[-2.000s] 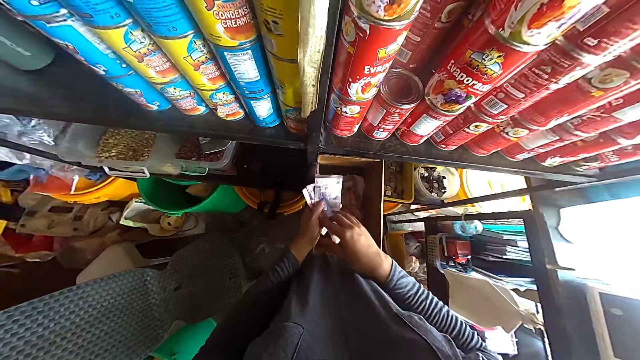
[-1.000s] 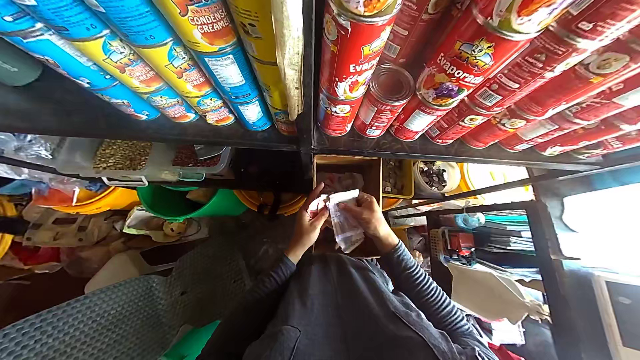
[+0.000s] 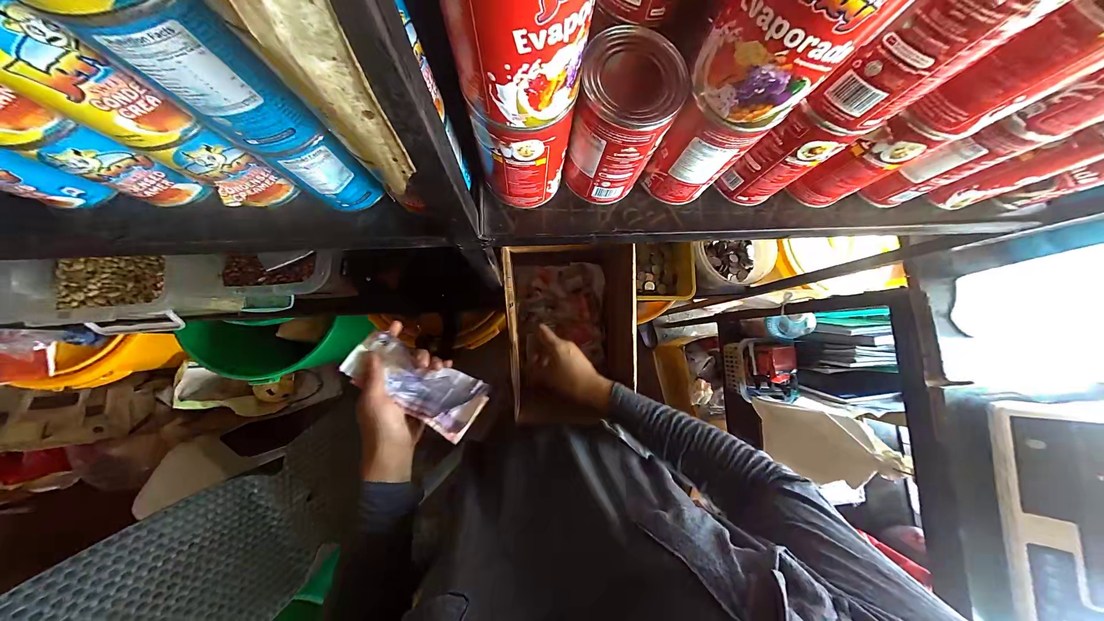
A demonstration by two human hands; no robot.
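My left hand is closed on several banknotes, purple and pale, which hang out to the right of the fingers. To its right stands an open wooden drawer or box, where my right hand reaches in from the near right side. Inside lie reddish and pale papers, perhaps banknotes, partly in a clear plastic bag. The right fingers are over or touching this content; whether they grip any of it cannot be told.
Red evaporated milk cans and blue-yellow condensed creamer cans fill the dark shelf above. Coins lie in a yellow container right of the box. At left are a green bucket and a woven plastic chair.
Both hands were together on the notes earlier; now they are apart. The left has moved left with the notes, while the right has gone into the wooden box.
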